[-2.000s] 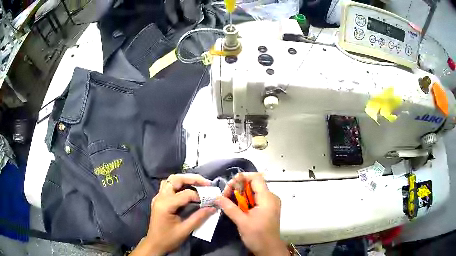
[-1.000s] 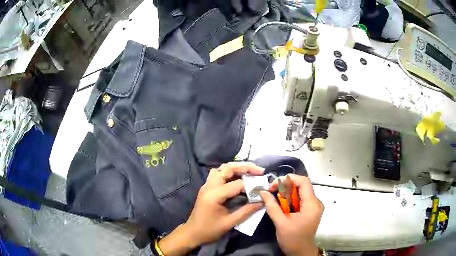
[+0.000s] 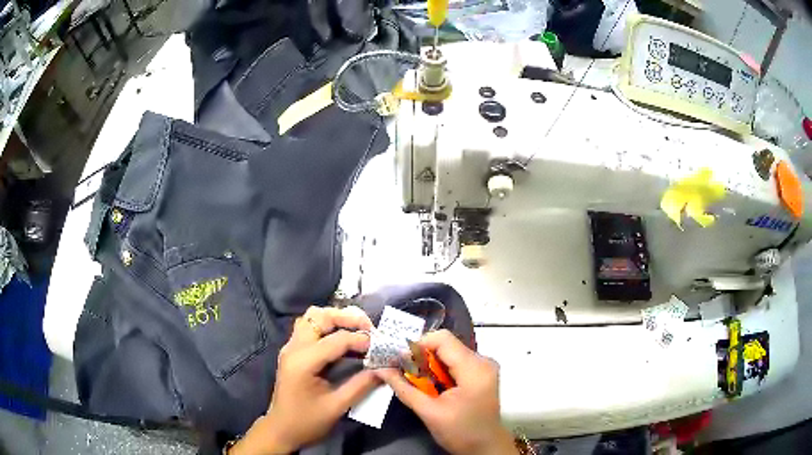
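A white care label [image 3: 392,336] with fine print is spread between my fingertips; a blank white piece hangs below it. My left hand [image 3: 322,369] pinches the label's left side between thumb and fingers. My right hand [image 3: 458,382] holds thread snips [image 3: 434,373] with orange handles, and its fingertips are at the label's right side. The snips' blades are mostly hidden. Dark grey cloth [image 3: 445,307] is bunched behind and under my hands. A charcoal denim jacket [image 3: 214,213] lies face up at the left, with a yellow emblem and "BOY" on its chest pocket.
A white sewing machine [image 3: 552,160] stands behind and right of my hands, with a dark phone [image 3: 621,256] on its bed. A control panel [image 3: 690,71] is at the upper right. A yellow-black tool [image 3: 734,355] lies at the right. Another dark garment with a pale yellow strip [image 3: 305,107] lies at the back.
The view has swung left and back after turning right. The label is opened out, with a printed part now standing up above my fingertips. The snips are tilted differently in my right hand.
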